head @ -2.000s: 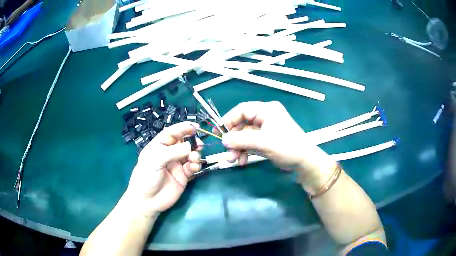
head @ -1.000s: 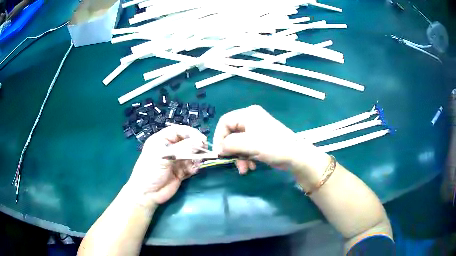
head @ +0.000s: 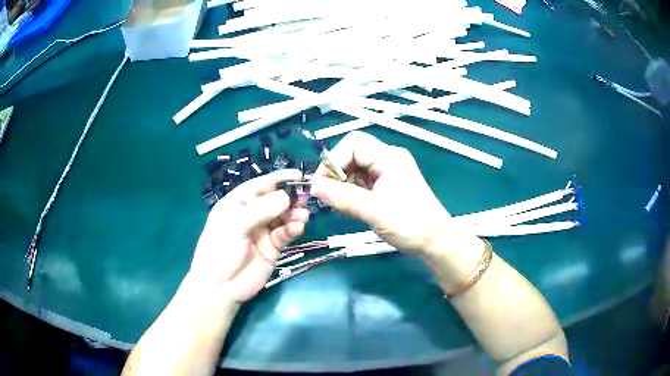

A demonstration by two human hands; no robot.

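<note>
My left hand (head: pixel 250 228) is at the centre, its thumb and fingertips pinched on something small and dark at the wire ends; whether it is a connector housing is unclear. My right hand (head: pixel 389 194) meets it from the right and pinches a wire bundle (head: pixel 333 166) with a whitish sleeve and yellowish strands, which points up and away. Thin leads run between the two hands. Sleeved harnesses (head: pixel 514 216) lie under my right wrist, with coloured wire ends (head: pixel 305 258) near my left hand and blue ends at the right. Black connector housings (head: pixel 239 172) lie heaped behind my left hand.
A large pile of white sleeving (head: pixel 352 66) lies at the back. An open carton (head: pixel 161 37) stands back left. A long thin wire bundle (head: pixel 77 150) lies on the left. A short cable branch (head: pixel 624 89) lies at the right. The green bench (head: pixel 110 257) has a curved front edge.
The sleeved bundle end now points up from my right fingertips instead of lying across both hands. Coloured harness ends show below my hands. The whole view has shifted slightly.
</note>
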